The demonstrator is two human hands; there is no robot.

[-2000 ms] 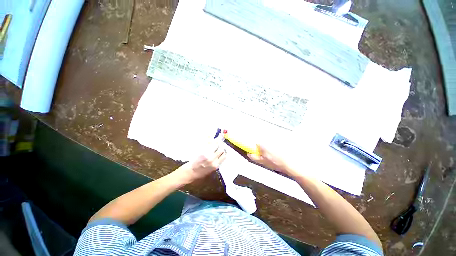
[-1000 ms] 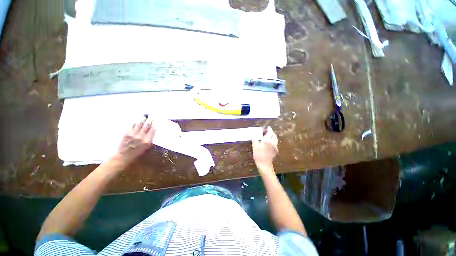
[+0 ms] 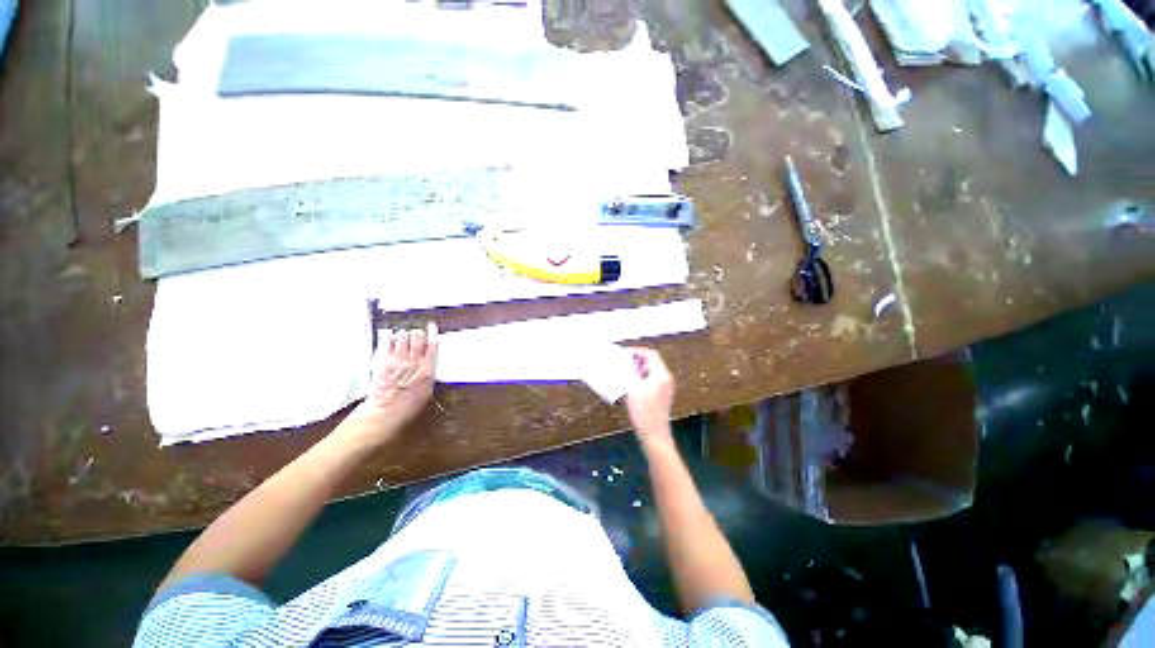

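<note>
A white fabric stack [image 3: 253, 342] lies on the brown table, with a narrow gap along its near right side. A white cut strip [image 3: 532, 347] lies beyond that gap, nearer to me. My left hand [image 3: 403, 371] presses flat on the strip's left end, beside the stack's cut edge. My right hand [image 3: 646, 382] pinches a white fabric end near the strip's near edge. The yellow-handled knife [image 3: 545, 266] lies loose on the stack, its black butt to the right. Two grey metal bars [image 3: 304, 218] and a small silver clamp [image 3: 646, 210] rest on the stack.
Black-handled shears [image 3: 809, 247] lie on the table [image 3: 747, 329] to the right. White scrap piles [image 3: 988, 38] and a short grey bar [image 3: 768, 28] lie at the far right. An open cardboard box [image 3: 906, 437] stands beyond the table's near right edge.
The knife has gone from my right hand onto the stack. My left hand has moved right onto the strip. My right hand has drawn the loose fabric end rightward, and the strip lies straighter.
</note>
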